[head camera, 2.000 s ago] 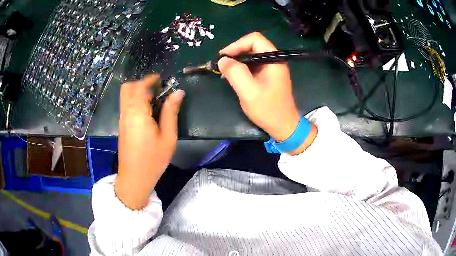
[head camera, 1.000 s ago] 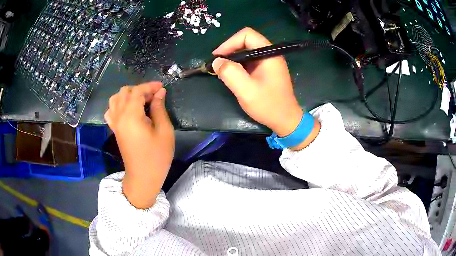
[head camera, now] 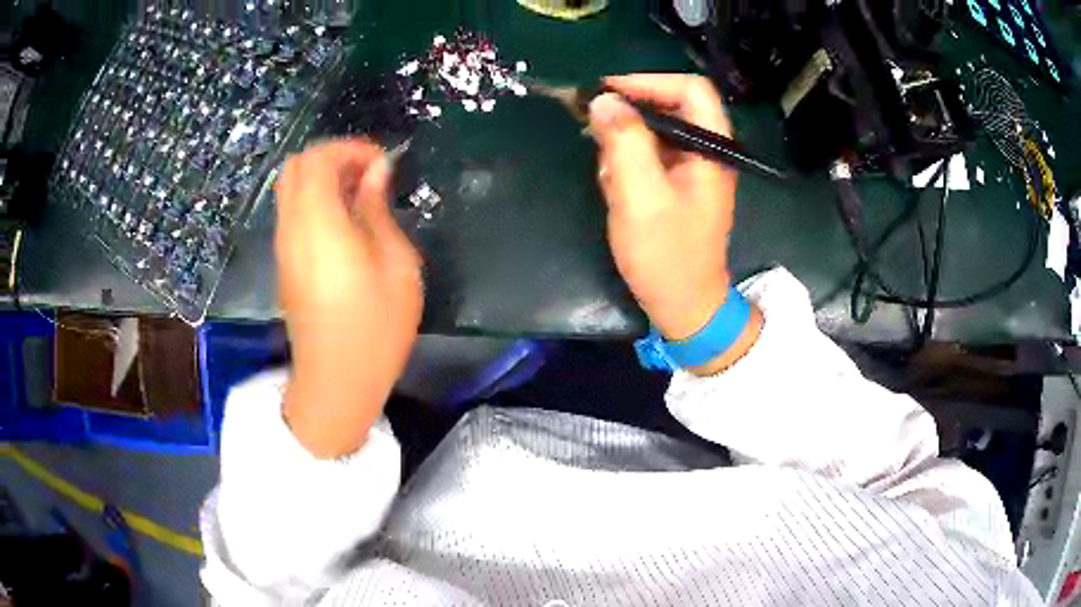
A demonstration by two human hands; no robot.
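My right hand holds the black soldering iron, its blurred metal end pointing left above the mat. A small bluish-silver circuit board lies on the green mat between my hands. My left hand is left of the board, thumb and forefinger pinched on a thin, bright strand that looks like solder wire. The iron tip and the board are apart. A dark pile of small components lies just beyond my left hand, and white-and-red components lie beyond that.
A blister tray of modules lies at left. The black soldering station stands at right with looping cable. Yellow wires lie far right. A yellow-rimmed tub is at the far edge. A blue bin is below.
The iron has moved right and up, away from the board, with my right hand. My left hand has moved slightly up. The board now lies uncovered on the mat.
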